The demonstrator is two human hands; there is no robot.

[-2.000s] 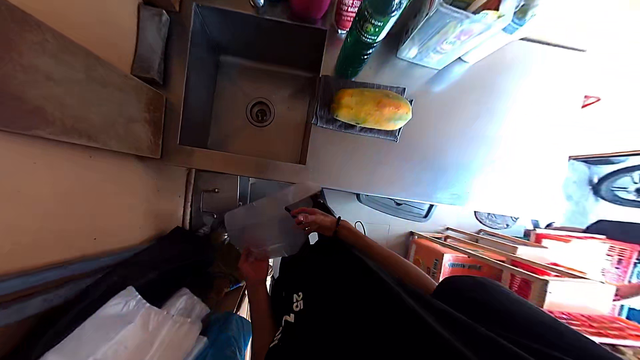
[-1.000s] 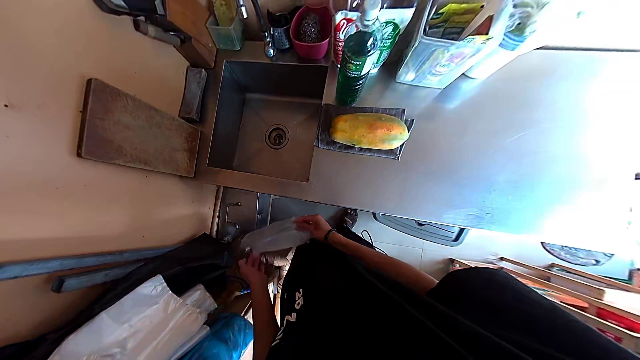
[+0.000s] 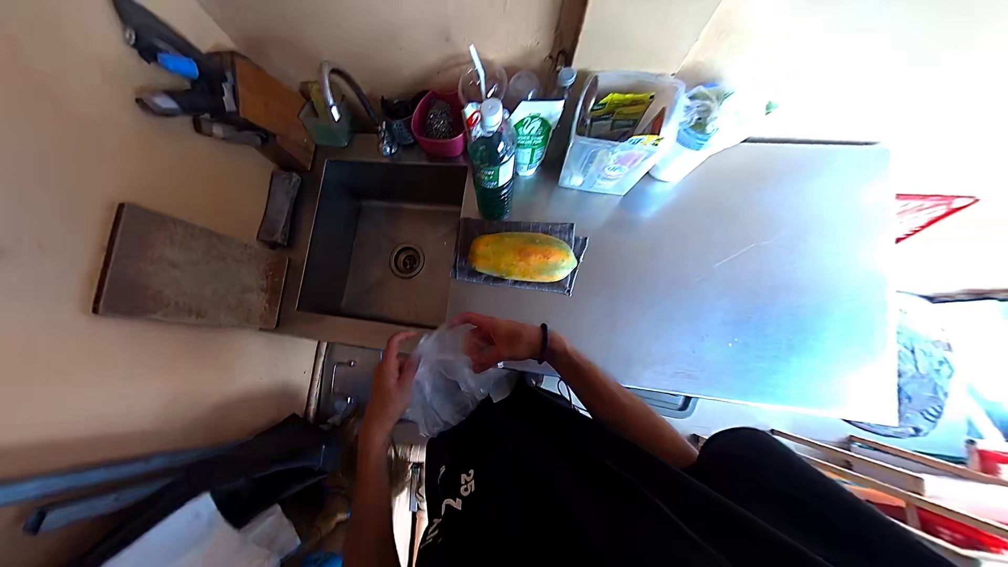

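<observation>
A clear plastic bag (image 3: 449, 382) hangs crumpled between both hands, in front of the counter edge. My left hand (image 3: 394, 378) grips its left side, and my right hand (image 3: 492, 340), with a dark band on the wrist, pinches its upper right side. Beyond them a whole yellow-green papaya (image 3: 523, 257) lies on a dark folded cloth or mat (image 3: 516, 287) on the steel counter. The steel sink (image 3: 382, 252) with its round drain is left of the papaya.
A green liquid bottle (image 3: 494, 169), a pink bowl with a metal scourer (image 3: 439, 146) and a clear plastic bin of packets (image 3: 622, 130) stand along the back. A wooden board (image 3: 193, 268) and a knife block (image 3: 272, 110) are at the left. The steel counter (image 3: 732, 276) extends right.
Both hands have come up toward the counter edge with the plastic bag, which was spread flatter before and is now more crumpled. The view has shifted.
</observation>
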